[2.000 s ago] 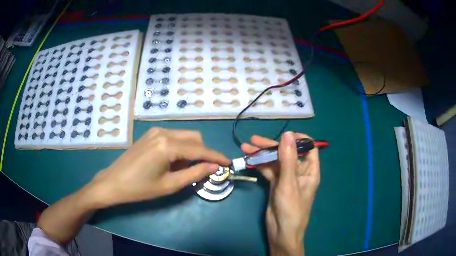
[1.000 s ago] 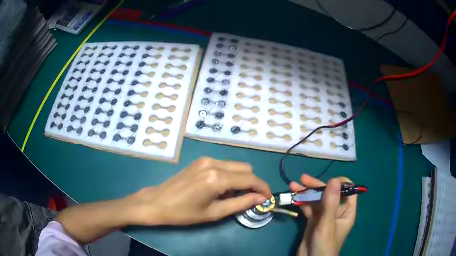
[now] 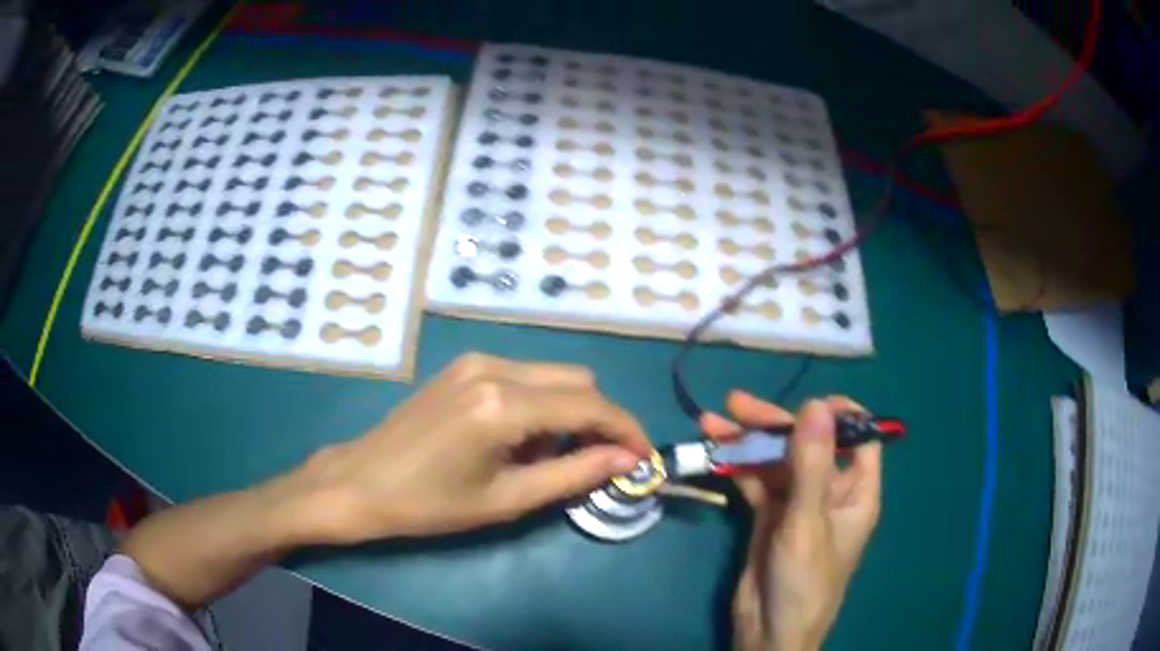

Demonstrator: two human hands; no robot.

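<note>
The metal fixture point(image 3: 616, 513) stands on the green mat, a stepped silver base with a brass collar point(image 3: 641, 476) on top. My left hand point(image 3: 477, 445) reaches over it from the left, thumb and fingertips together at the collar; whether they pinch a small part is hidden. My right hand point(image 3: 814, 509) holds the wired hand tool point(image 3: 757, 449) between thumb and fingers, its white tip pointing left, close to the collar. A thin pale pin point(image 3: 696, 493) sticks out to the right of the fixture, below the tool.
The left foam tray point(image 3: 397, 343) and right foam tray point(image 3: 445, 299) lie behind my hands, with dark parts in some cutouts. Leads point(image 3: 725, 305) loop over the right tray. Cardboard point(image 3: 1037, 216) lies upper right, spare trays point(image 3: 1113, 509) at the right edge, stacked sheets point(image 3: 38, 127) upper left.
The camera view shifted, moving everything right and down, then partly back up and left. Both hands stay at the fixture, with the tool tip still beside the collar.
</note>
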